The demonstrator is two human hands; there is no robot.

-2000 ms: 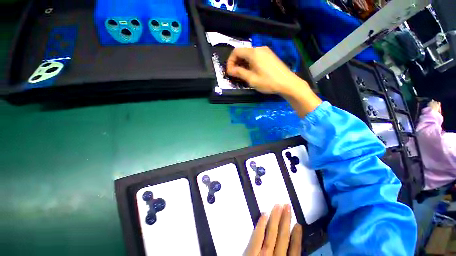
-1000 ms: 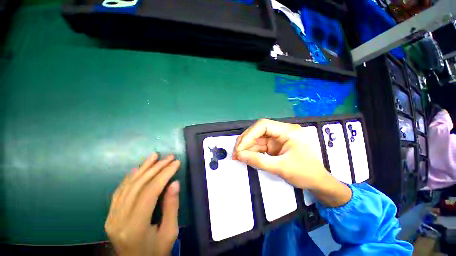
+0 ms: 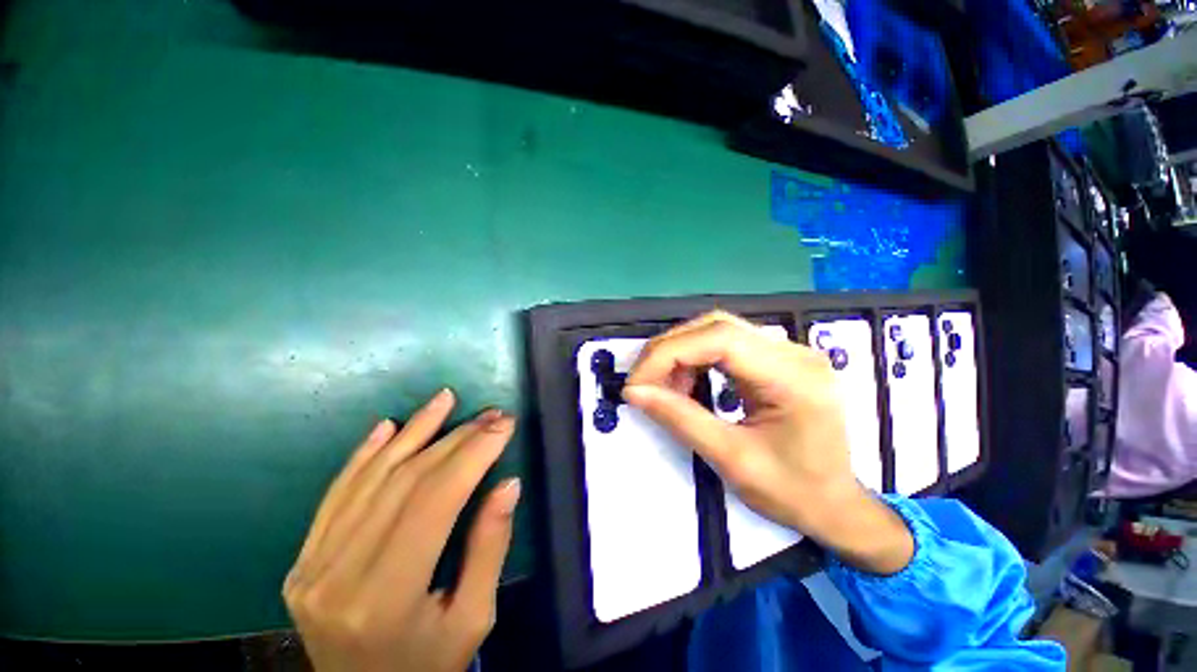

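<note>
A black foam tray [image 3: 555, 460] holds several white phone back covers in side-by-side slots. My right hand [image 3: 755, 407] is over the tray, thumb and forefinger pinched together at the camera spots of the leftmost cover [image 3: 643, 525]. Whether a small piece is between the fingertips cannot be told. The hand partly hides the second cover. My left hand [image 3: 400, 538] rests on the green surface [image 3: 263, 328] left of the tray, fingers apart and holding nothing.
Dark boxes [image 3: 630, 79] stand at the far side, one with blue film and white scraps. Blue film [image 3: 866, 230] lies beyond the tray. A grey slanting bar [image 3: 1076, 99] and stacked cover trays [image 3: 1076, 276] are at the right. A person's pink sleeve [image 3: 1149, 394] shows at the right edge.
My right hand has moved from the parts box to the leftmost cover's camera spots. My left hand has left the covers for the surface left of the tray. The view has shifted.
</note>
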